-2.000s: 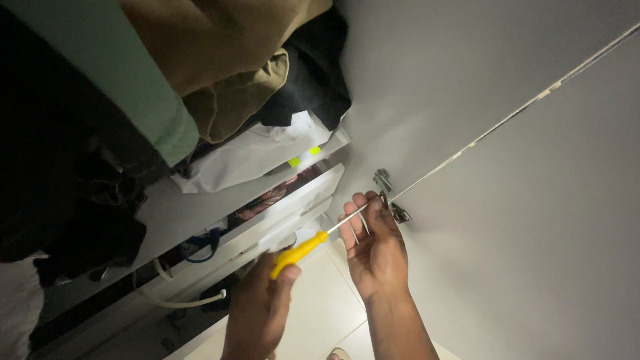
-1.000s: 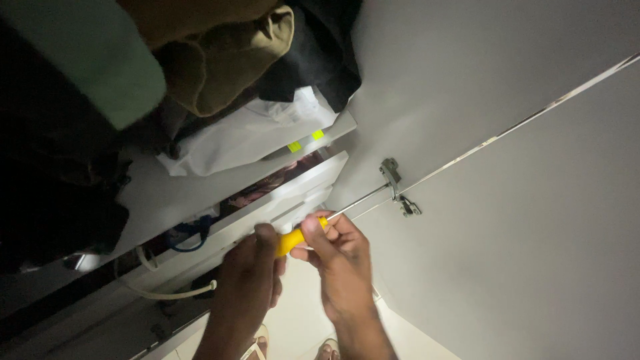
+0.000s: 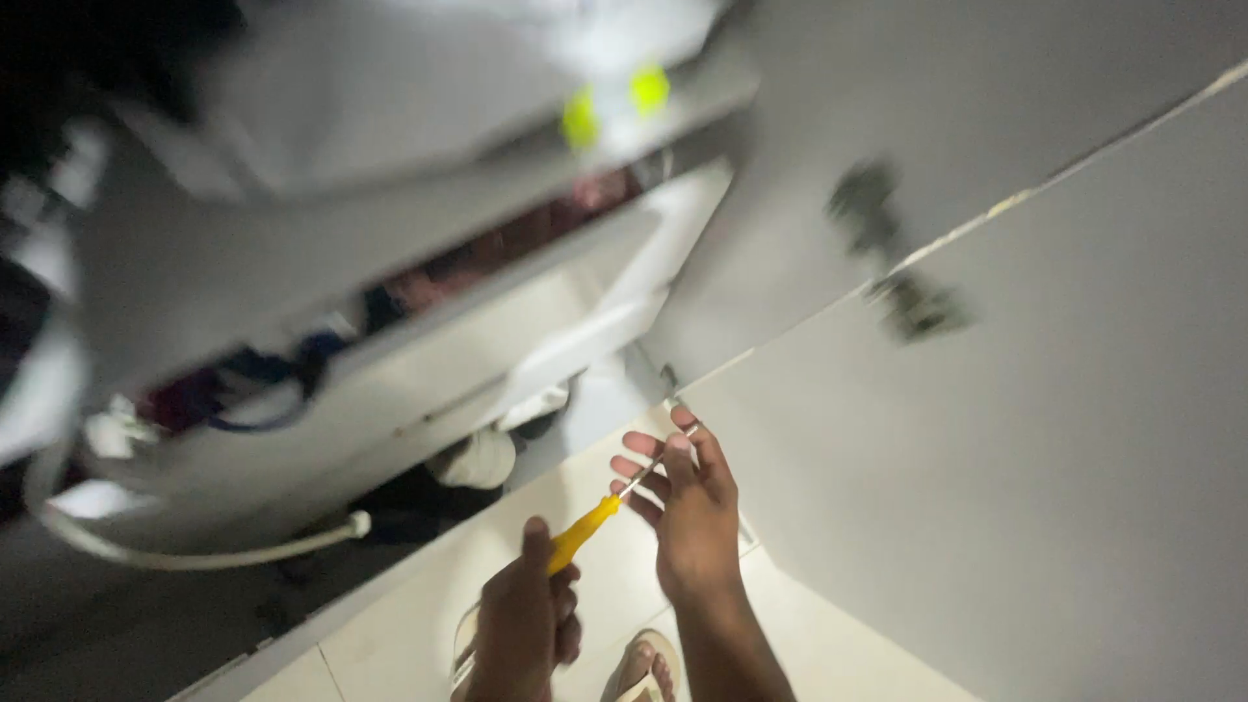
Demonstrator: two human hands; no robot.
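My left hand (image 3: 526, 614) is closed around the yellow handle of a screwdriver (image 3: 582, 533) at the lower middle. The thumb and index finger of my right hand (image 3: 699, 517) pinch its metal shaft, with the other fingers spread. The shaft points up and right toward a small metal fitting (image 3: 669, 378) at the low end of the seam between two grey panels. Whether the tip touches anything is unclear. Up and right of my hands, a blurred metal hinge (image 3: 902, 258) spans the same seam.
At left are a white drawer front (image 3: 585, 292), a shelf edge with yellow-green patches (image 3: 648, 90) and blurred fabric. A pale hose or cable (image 3: 224, 559) curves out at lower left. Feet in sandals (image 3: 643, 663) stand on the tiled floor (image 3: 375, 643).
My hands and the screwdriver have moved away from the hinge, down along the seam. My right hand has shifted from the handle end to the shaft. The view has shifted and is blurred.
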